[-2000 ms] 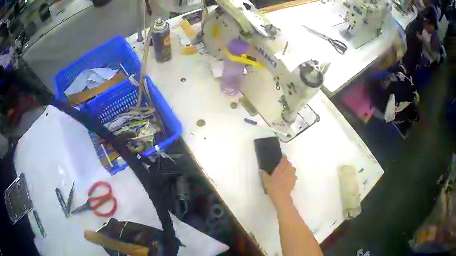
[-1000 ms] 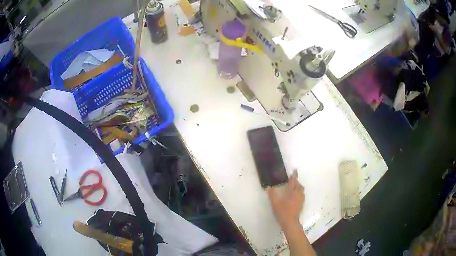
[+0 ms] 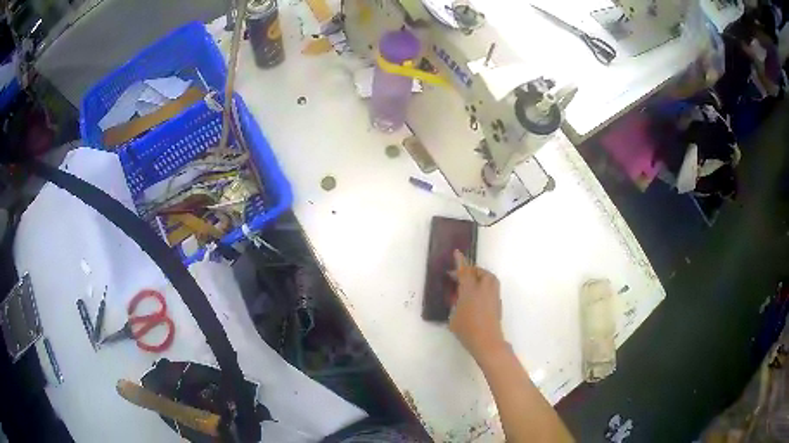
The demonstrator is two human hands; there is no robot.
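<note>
A dark smartphone (image 3: 449, 268) lies flat on the white sewing table (image 3: 372, 260), in front of the sewing machine (image 3: 510, 112). My bare right hand (image 3: 476, 304) comes in from the bottom edge and lies over the phone's right side. One finger points onto the screen, and the other fingers look curled. The hand does not grip the phone. It hides part of the phone's lower right side. My left hand is not in view.
A purple bottle (image 3: 393, 91) and spray can (image 3: 265, 35) stand behind. A pale roll (image 3: 598, 330) lies at the right edge. Left are blue baskets (image 3: 279, 186) and the ironing table (image 3: 78, 216) with red-handled scissors (image 3: 150, 321), a steam iron (image 3: 195, 389) and a slotted metal plate (image 3: 21, 317).
My right hand was around the phone's lower part, then at its lower end; now a finger is over the screen. The phone sits at a different angle. The view has shifted slightly.
</note>
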